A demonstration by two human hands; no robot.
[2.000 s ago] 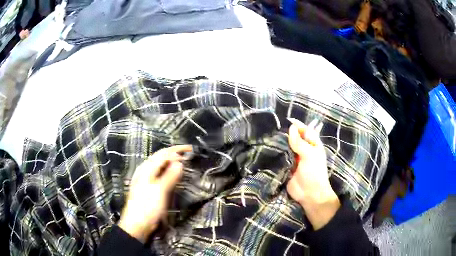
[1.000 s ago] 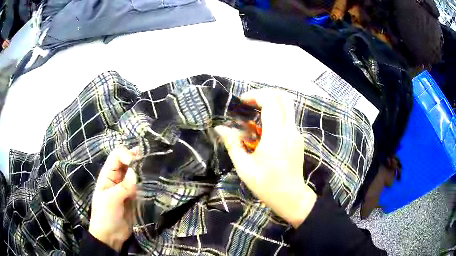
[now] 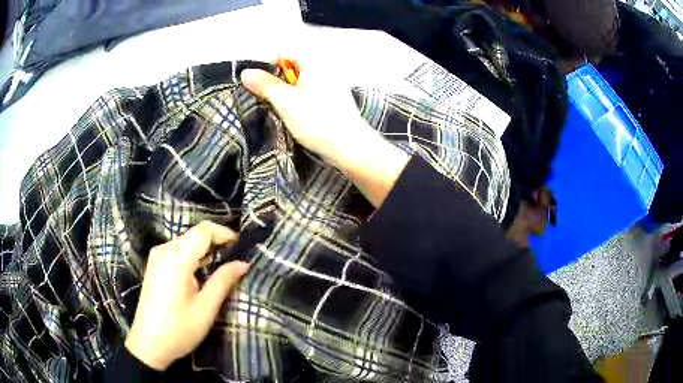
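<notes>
A black plaid garment [image 3: 337, 277] with cream and grey-blue checks lies bunched over the white table and toward me. My left hand [image 3: 183, 292] is low at the left, thumb and fingertips pinching a fold of it. My right hand [image 3: 322, 112] is higher up, near the garment's far edge, its thumb on the cloth and its fingers mostly hidden. A small orange-red tool, likely the thread snips [image 3: 287, 70], shows at my right hand; its blades are hidden.
Grey cloth [image 3: 142, 19] lies at the far left of the white table [image 3: 225, 45]. A printed sheet [image 3: 449, 86] lies at its right, beside dark garments [image 3: 517, 97]. A blue crate [image 3: 599, 179] stands at the right over speckled floor [image 3: 606, 284].
My right hand has moved from mid-garment to its far edge, carrying the orange-red tool. The cloth is folded differently, and the view has shifted to the right. My left hand still holds cloth.
</notes>
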